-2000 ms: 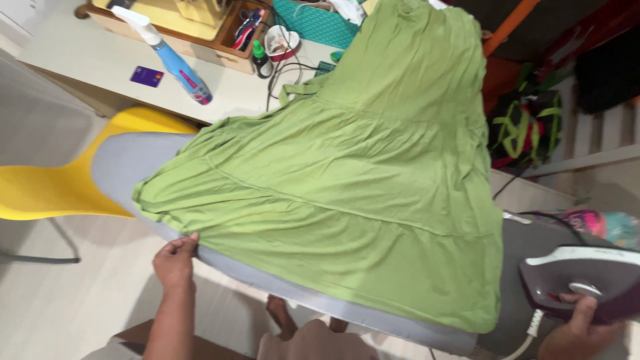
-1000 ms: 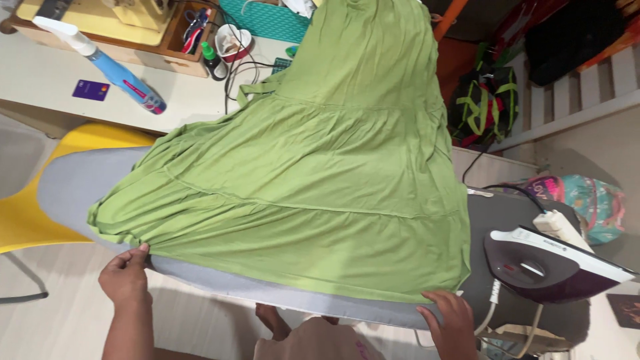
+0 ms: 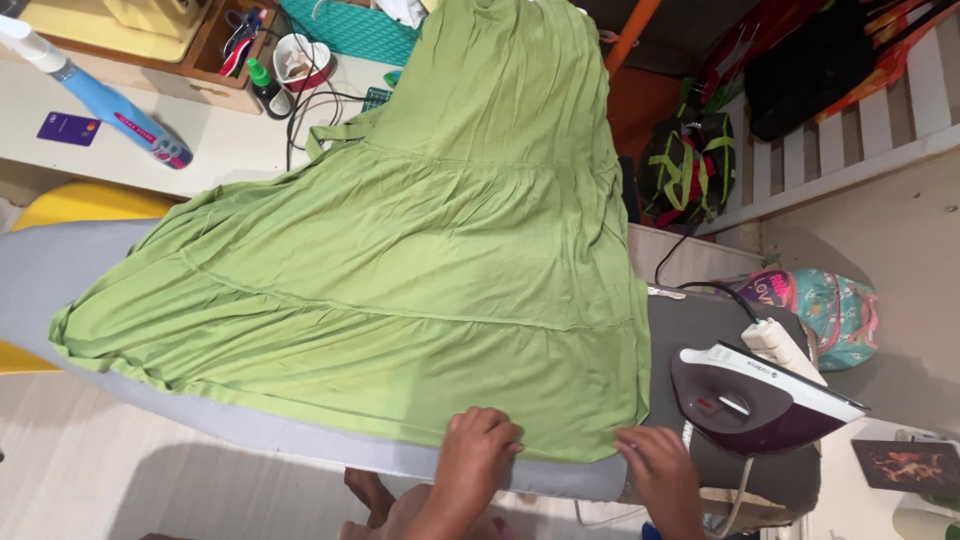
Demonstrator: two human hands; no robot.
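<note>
A green tiered skirt or dress point(image 3: 450, 247) lies spread over the grey ironing board point(image 3: 45, 277), its upper part reaching over the white table. My left hand point(image 3: 480, 454) rests on the cloth's lower hem, fingers curled; whether it pinches the hem is not clear. At the hem's right corner, my right hand point(image 3: 656, 469) has its fingertips at the edge, and their grip cannot be made out. Right of the cloth, the purple and white clothes iron point(image 3: 757, 401) sits on the board's dark grey end, beside a white plug adapter point(image 3: 784, 349).
On the white table point(image 3: 225, 154) are a blue spray bottle point(image 3: 124, 109), a purple card point(image 3: 69, 129), a green-capped bottle point(image 3: 270, 94) and a heart-shaped bowl point(image 3: 301, 60). A yellow chair point(image 3: 90, 201) stands behind the board. Cables run near the iron; a patterned backpack point(image 3: 844, 319) lies beyond it.
My right hand let go of the iron, which now rests on the board, and came to the hem's right corner. My left hand moved right along the hem from its left end.
</note>
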